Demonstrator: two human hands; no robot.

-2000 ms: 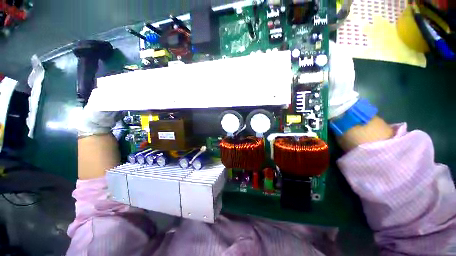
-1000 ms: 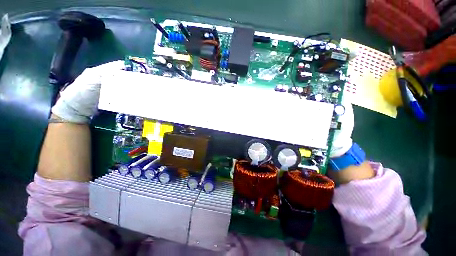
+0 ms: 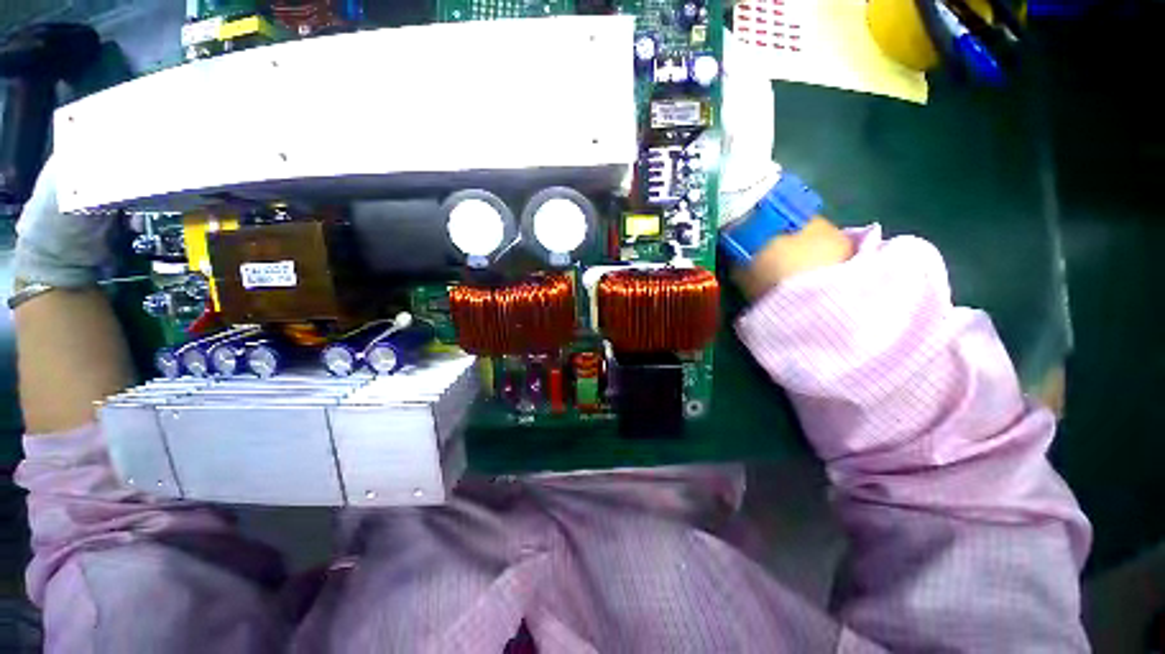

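Observation:
The green power supply board [image 3: 562, 441] is component side up in front of me, its top edge cut off by the picture. A long white heatsink bar [image 3: 345, 109] crosses it, and a finned silver heatsink [image 3: 256, 450] is at its lower left. Two copper chokes [image 3: 514, 314] sit below two round-topped capacitors [image 3: 477, 228]. A brown transformer [image 3: 275, 275] is at left. My gloved left hand [image 3: 58, 236] holds the left edge, fingers partly hidden behind the heatsink bar. My gloved right hand [image 3: 750, 147] holds the right edge, its fingers mostly hidden.
A black barcode scanner [image 3: 32, 96] is at the upper left, partly cut off. A pale yellow label sheet [image 3: 837, 45] with red dots lies at the upper right. Side cutters [image 3: 965, 38] lie at a yellow round holder [image 3: 901, 28]. Green matting [image 3: 939, 179] lies beneath.
The board and both hands appear further left and higher in the picture, and the board looks less slanted. The scanner, label sheet and cutters have also shifted toward the upper left.

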